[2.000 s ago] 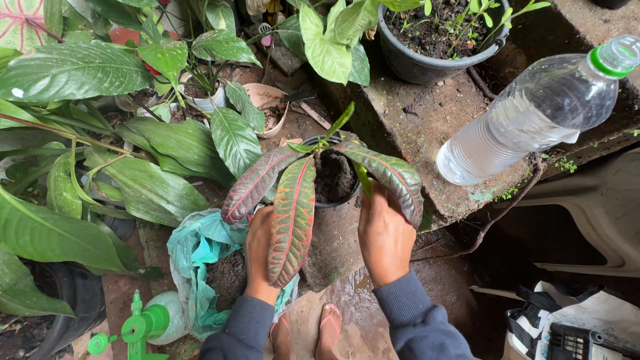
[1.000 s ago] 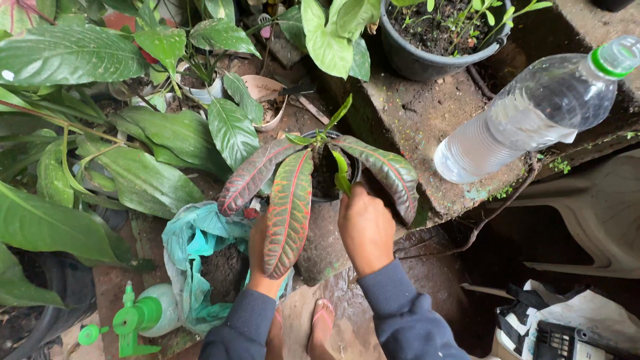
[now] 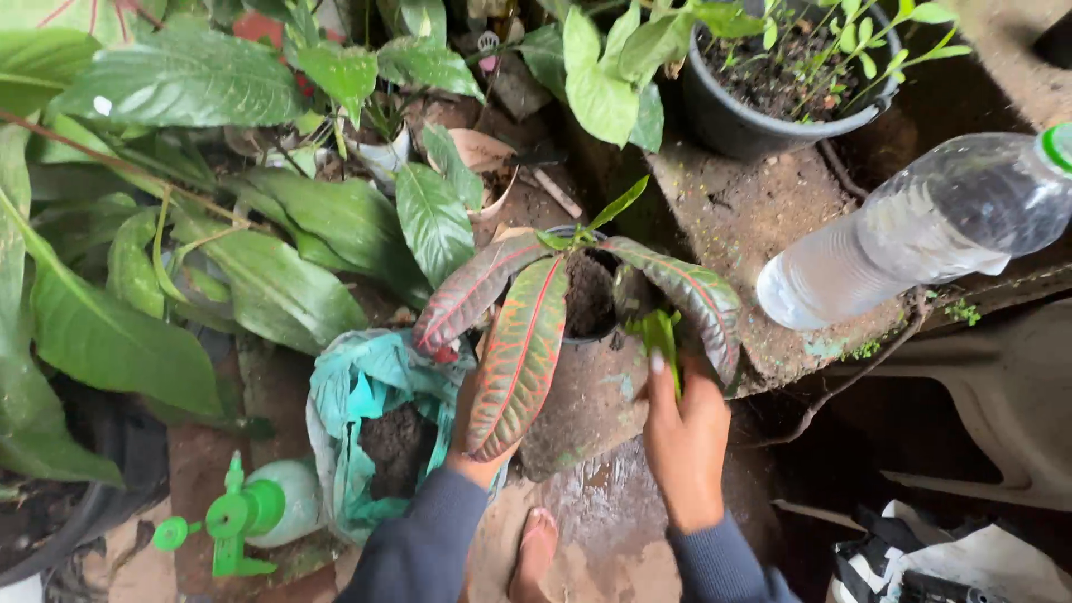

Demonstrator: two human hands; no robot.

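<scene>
A croton plant with long red-veined leaves (image 3: 519,356) stands in a small dark pot of soil (image 3: 590,293) on a stone ledge. My left hand (image 3: 479,419) is at the pot's left side, mostly hidden under the front leaf, so its grip does not show. My right hand (image 3: 688,435) pinches a bright green leaf (image 3: 657,335) between thumb and fingers, just right of the pot and beneath the drooping right leaf. Left of my left hand, a turquoise plastic bag (image 3: 335,402) lies open with dark soil (image 3: 398,448) inside.
A green-topped spray bottle (image 3: 251,511) lies at lower left. A clear plastic bottle with liquid (image 3: 904,230) stands on the ledge at right, below a grey pot of seedlings (image 3: 754,126). Broad-leaved plants (image 3: 126,310) fill the left side. A pale plastic chair (image 3: 1005,394) is at right.
My right hand has moved away from the pot, down and to the right, with the bright green leaf between its fingers. That leaf hung near the pot's soil one second ago.
</scene>
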